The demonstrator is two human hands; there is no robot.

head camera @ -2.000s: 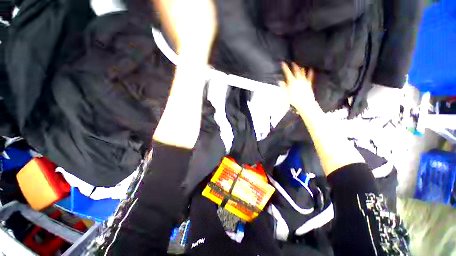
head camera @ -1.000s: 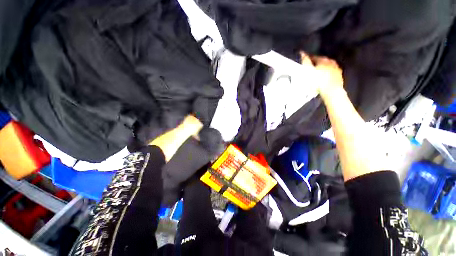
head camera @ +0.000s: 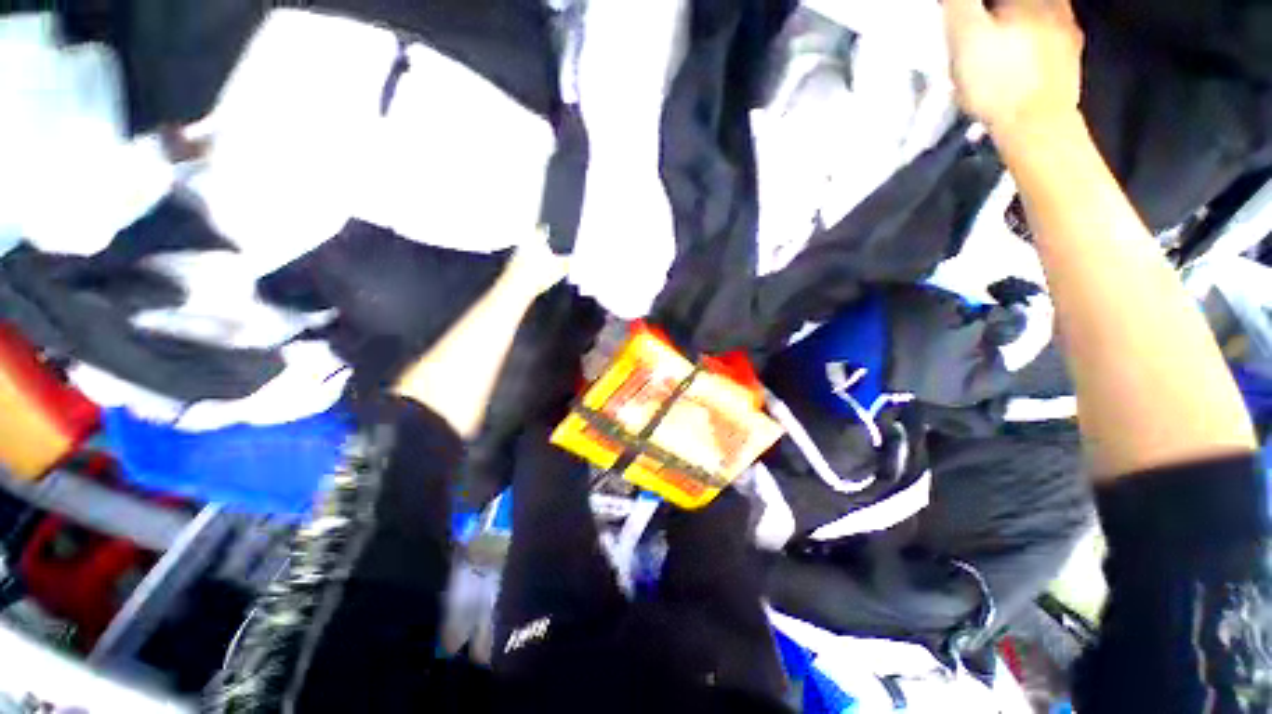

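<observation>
A heap of black garments (head camera: 712, 168) with white panels (head camera: 377, 140) lies across the front of me. My left hand (head camera: 537, 265) is small and blurred at the lower edge of a white panel; its fingers cannot be made out. My right hand (head camera: 1016, 63) is at the top right over black cloth, cut by the top edge; whether it grips the cloth cannot be told. A yellow-orange packet (head camera: 670, 416) with a dark strap lies tilted near my lap.
A blue bin (head camera: 230, 460) and an orange-red box (head camera: 39, 405) are at the left beside a grey frame (head camera: 156, 593). Black garments with a blue patch and white trim (head camera: 914, 488) are heaped right of the packet.
The large black cloth at the left has given way to white panels. My right hand has moved up and right. My left hand has moved slightly up. The packet sits higher in view.
</observation>
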